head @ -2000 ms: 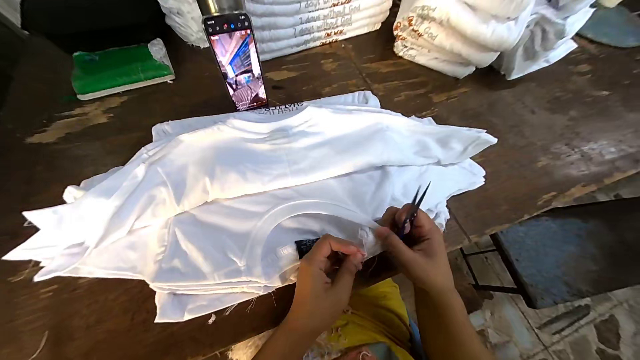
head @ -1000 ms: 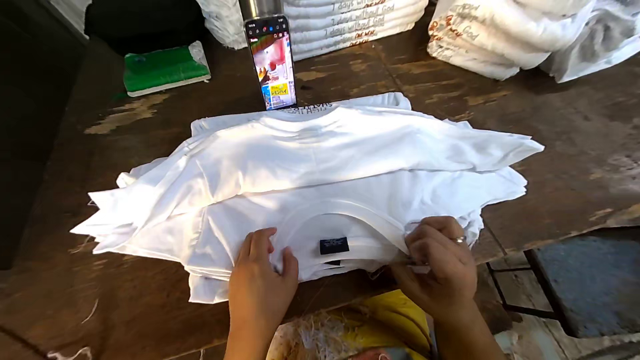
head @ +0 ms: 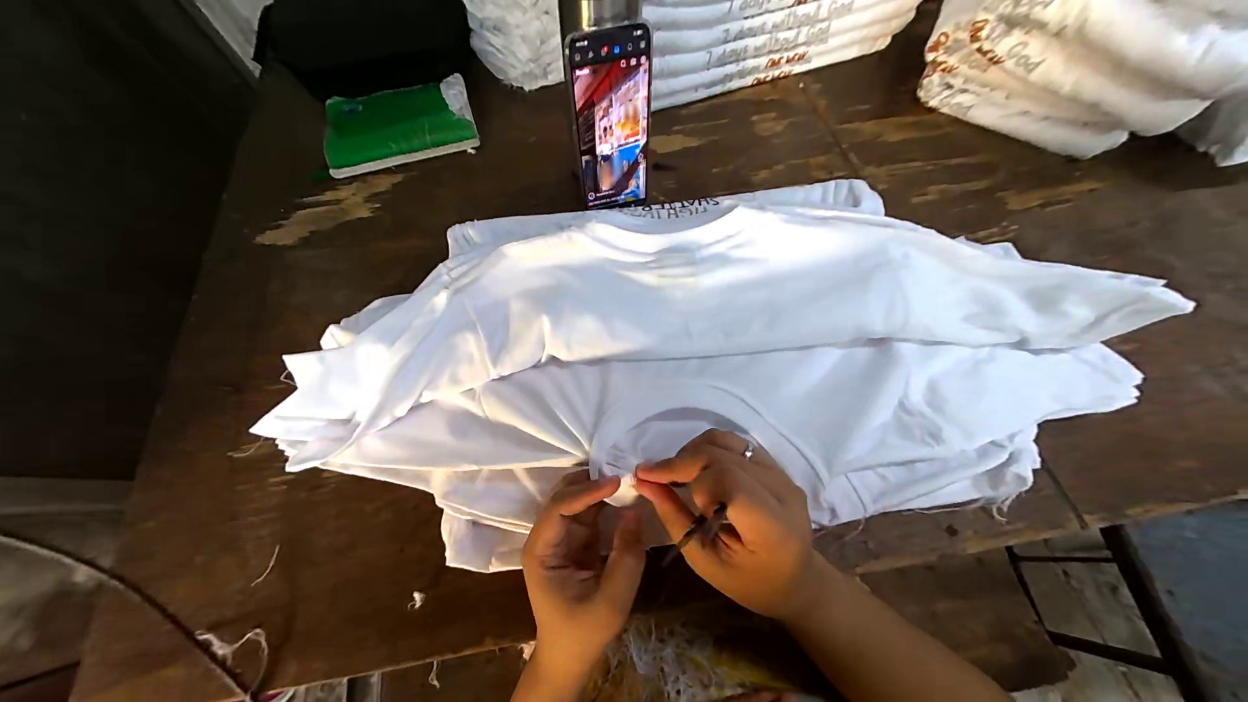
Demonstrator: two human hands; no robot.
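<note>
White T-shirts (head: pixel 682 292) lie in a loose stack on the wooden table. At the near edge, my left hand (head: pixel 585 556) pinches the neckband of the front shirt (head: pixel 604 429) between thumb and fingers. Against it, my right hand (head: pixel 731 517) pinches the same bit of white fabric with its fingertips and wears a ring. Tucked in my right palm is a dark, slim tool, probably thread snips (head: pixel 697 531), its tip pointing down to the left. The fingers partly hide the pinched spot.
A phone (head: pixel 612 117) stands upright behind the shirts. Stacks of folded printed white shirts (head: pixel 760 39) and a bundle of white shirts (head: pixel 1063 78) are farther back. A green book (head: pixel 400 127) lies at the back left. Thread scraps (head: pixel 234 643) dot the wooden table (head: pixel 322 595); a metal-framed stool (head: pixel 1170 604) is at right.
My hands, apart on either side of the neckline one second ago, have come together at its left side. The black neck label seen then is out of sight.
</note>
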